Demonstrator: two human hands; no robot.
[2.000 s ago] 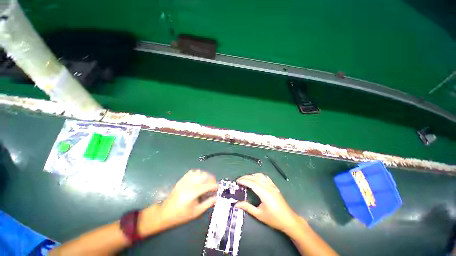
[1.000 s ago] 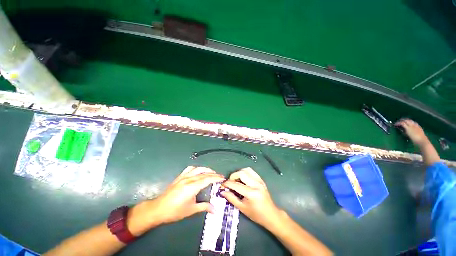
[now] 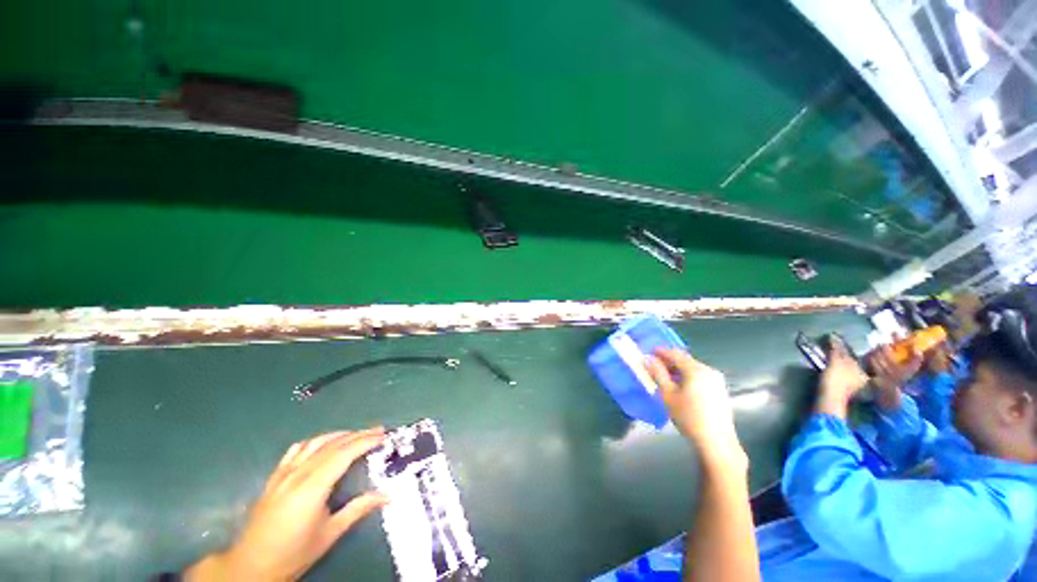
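A phone unit [image 3: 426, 506], white and black inside, lies face up on the bench at the bottom centre. My left hand [image 3: 301, 500] is at its upper left edge, with thumb and fingertips touching the edge. My right hand [image 3: 696, 404] is at the blue parts bin [image 3: 637, 381], fingertips over its right side; whether they hold anything cannot be told. A curved black cable [image 3: 375, 366] with shiny ends lies behind the phone, with a short thin black piece [image 3: 494, 367] to its right.
A clear bag [image 3: 46, 495] with a green piece [image 3: 14, 421] is at the left edge. Beyond the worn taped ledge [image 3: 227, 324], the green belt [image 3: 341, 256] carries several units. A person in blue [image 3: 921, 500] works at the right, holding a dark unit [image 3: 811, 350].
The view has swung right. My right hand has left the phone and moved to the blue bin. My left hand stays at the phone. The neighbouring hand is no longer over the belt.
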